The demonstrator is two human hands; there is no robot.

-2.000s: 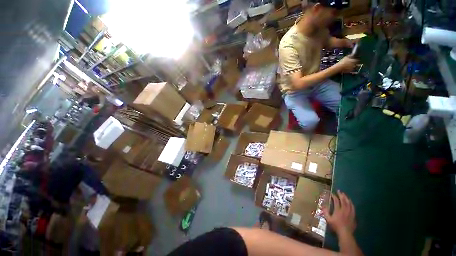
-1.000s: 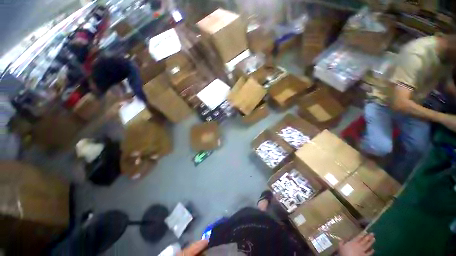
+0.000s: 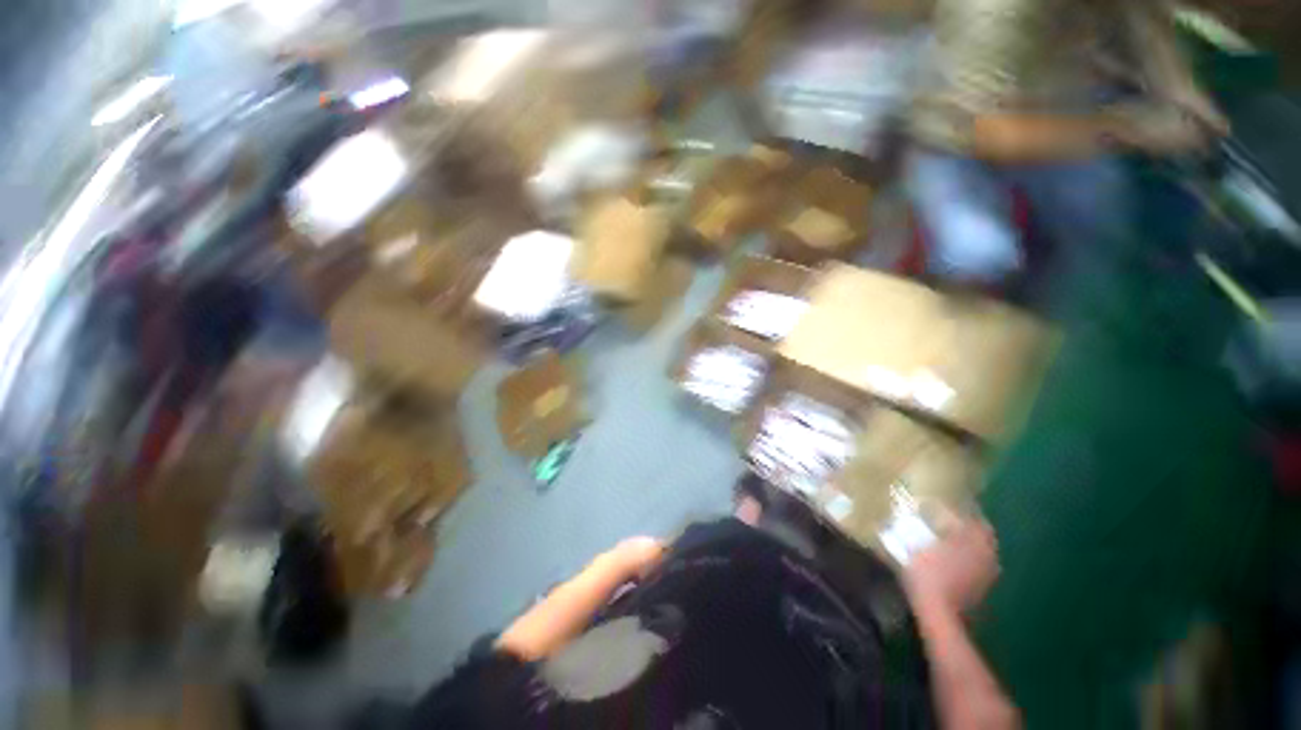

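Note:
The whole view is blurred. My left hand is at the lower middle, by my dark-clothed lap; its fingers cannot be made out. My right hand is at the lower right, by the edge of the green bench and next to a brown carton. Its fingers are smeared, and no held object can be made out in either hand. Open cartons in front of me hold many white pieces.
A closed carton stands beside the open ones. A person in a light top and blue trousers sits at the upper right. More cartons and white boxes stand on the grey floor ahead and left.
The view has swung, bringing more green bench into the right side. My left hand shows further up and right; my right hand shows higher and no longer has visibly spread fingers.

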